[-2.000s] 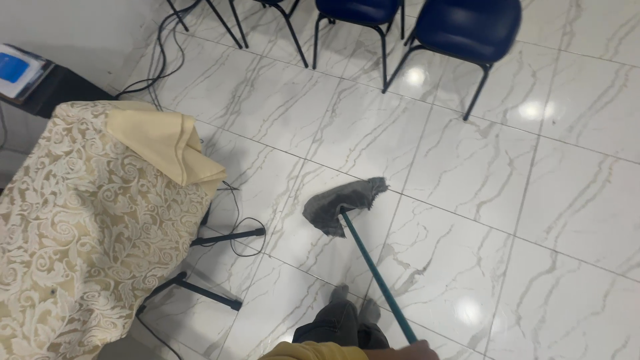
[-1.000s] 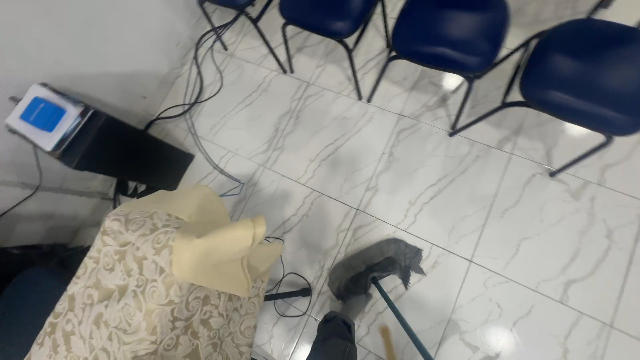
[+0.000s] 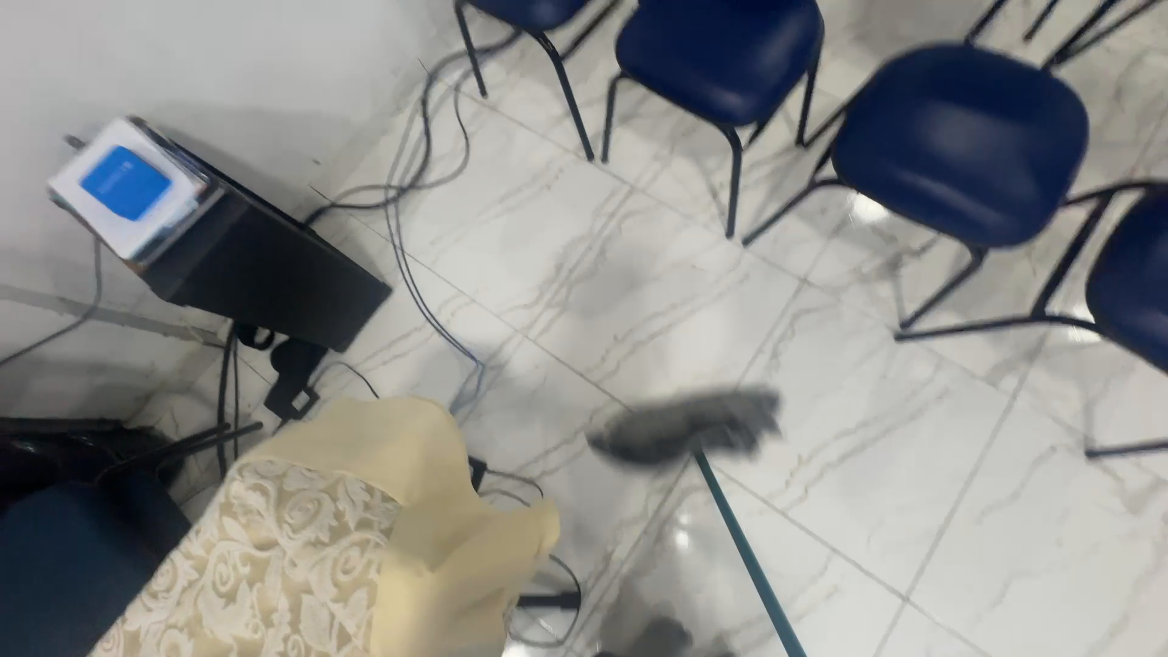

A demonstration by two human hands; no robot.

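Observation:
A long green pole rises from the bottom edge of the view to a floor mop head wrapped in dark grey cloth, which is blurred and lies over the white marbled tiles. Neither of my hands shows; the pole's near end is cut off by the lower edge. Left of the mop, a table with a patterned cream and white cloth has a plain cream cloth draped over its end. A dark shoe is partly visible and blurred at the bottom.
Several blue chairs with black metal legs stand in a row along the top and right. A black box-shaped stand with papers and a blue item on top is by the wall. Black cables trail over the floor beside it.
The view has shifted toward the wall and chairs. The mop head has moved away from my feet since a second ago. A hand on the pole showed two seconds ago and is out of view now.

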